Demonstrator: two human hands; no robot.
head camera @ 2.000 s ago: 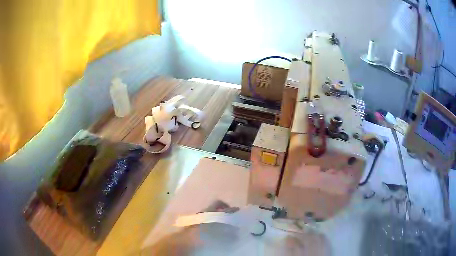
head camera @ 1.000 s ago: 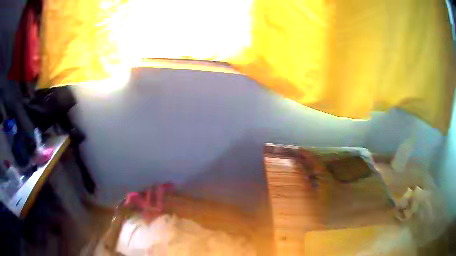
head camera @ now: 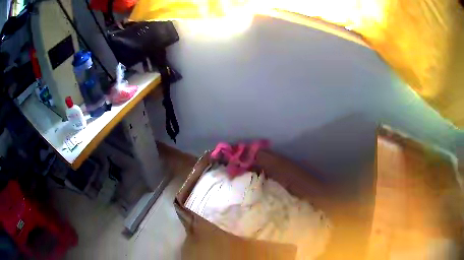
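No hand shows in the frame. Nearest in front is an open cardboard box (head camera: pixel 231 242) on the floor, filled with white strap-like pieces (head camera: pixel 244 203). A bundle of pink straps or strips (head camera: pixel 238 155) lies at the box's back edge, over the white pieces. The right side of the box is blurred.
A wood-topped table (head camera: pixel 399 203) stands at right, blurred. At left another table (head camera: pixel 109 127) holds a blue-lid bottle (head camera: pixel 87 76), a white bottle with red cap (head camera: pixel 75 114) and a pink item in plastic (head camera: pixel 122 94). A black bag (head camera: pixel 145 40) hangs behind; a red stool (head camera: pixel 33 221) is lower left.
The view has swung left and down, away from the sewing machine. The machine and the blurred hand seen at first are out of the picture; the box and left table now show more fully.
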